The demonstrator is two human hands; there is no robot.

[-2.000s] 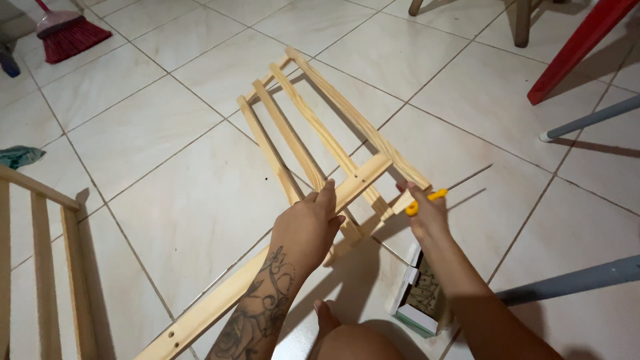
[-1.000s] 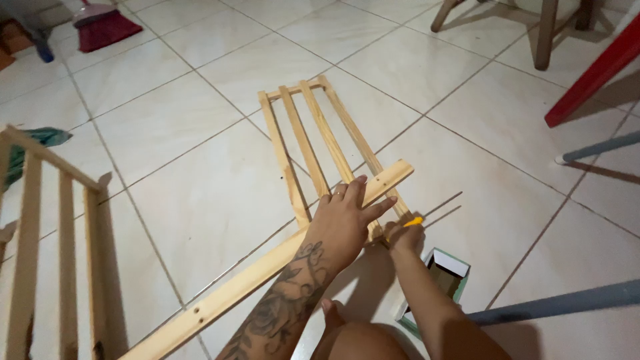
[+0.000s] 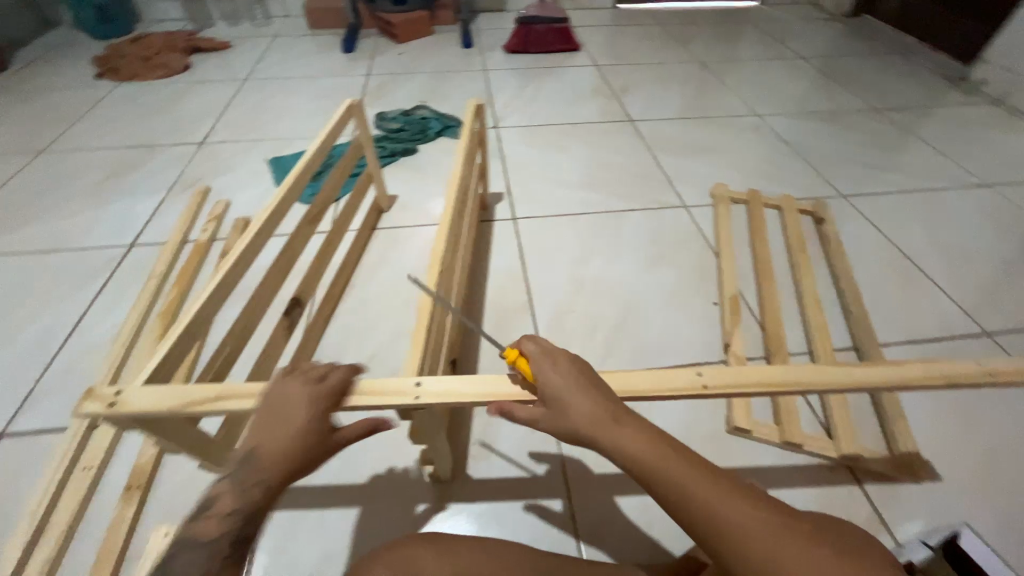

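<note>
A long wooden rail [image 3: 768, 378] with screw holes runs across the view. At its left end it meets a slatted wooden frame [image 3: 264, 232] standing on edge; a second slatted frame [image 3: 452, 264] stands under its middle. A third slatted frame [image 3: 808, 312] is under the rail on the right. My left hand [image 3: 308, 408] is over the rail between the first two frames, fingers spread; whether it touches the rail is unclear. In my right hand [image 3: 560, 392], just right of the second frame, is a screwdriver [image 3: 518, 362] with a yellow handle, its shaft pointing up and left.
Loose wooden slats [image 3: 136, 472] lie at the left. A green cloth [image 3: 408, 132] is on the tiles behind the frames. Farther back are an orange-brown cloth [image 3: 156, 56] and a broom head with red bristles [image 3: 541, 32]. Part of an opened box [image 3: 952, 552] shows at the lower right.
The view has swung far left. My left hand, earlier on the rail above the right-hand slatted frame, is now near the left-hand frame. My right hand has moved left too, with the screwdriver.
</note>
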